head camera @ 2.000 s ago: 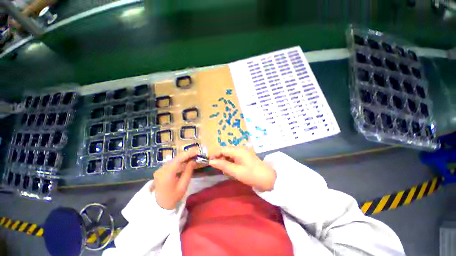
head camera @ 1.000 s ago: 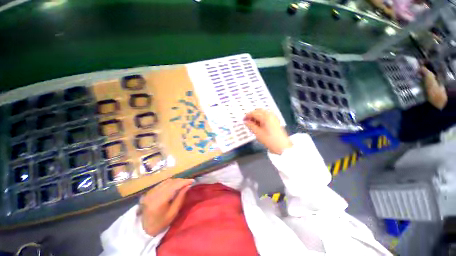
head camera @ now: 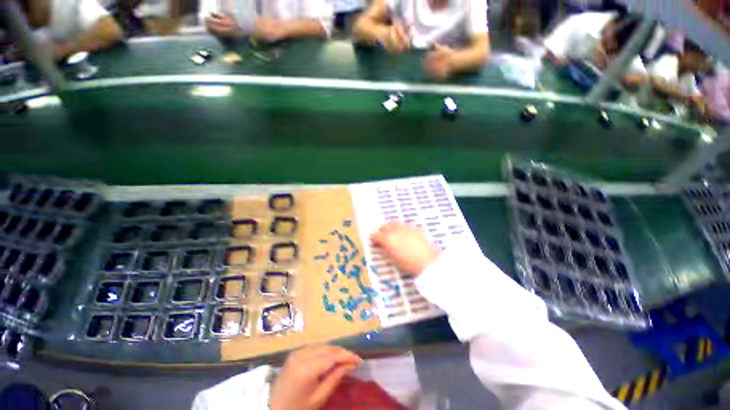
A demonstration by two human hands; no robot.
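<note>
My left hand (head camera: 314, 376) is low at the bench's front edge, palm down with its fingers together; whether anything is under it is hidden. My right hand (head camera: 403, 247) is over the white adhesive sheet (head camera: 436, 189), fingertips closed together near its left part; I cannot tell if they hold a strip. Small blue pieces (head camera: 346, 276) lie scattered on the cardboard sheet (head camera: 318, 210) and onto the sheet's left edge. The clear blister tray (head camera: 218, 247) overlaps the cardboard and holds black housing frames (head camera: 278, 317). Its pocket at the top of the second column from the right shows no frame.
Stacked blister trays stand at the far left (head camera: 44, 228) and right (head camera: 572, 240). The green conveyor belt (head camera: 264, 136) beyond carries small parts (head camera: 450, 106). People in white (head camera: 444, 28) sit opposite. A blue plastic stool (head camera: 680, 340) is below right, near striped tape.
Two seconds ago both hands held a frame together. They have parted, the right onto the sheet. The tray's second-row right pocket now holds a frame. The view has tilted up.
</note>
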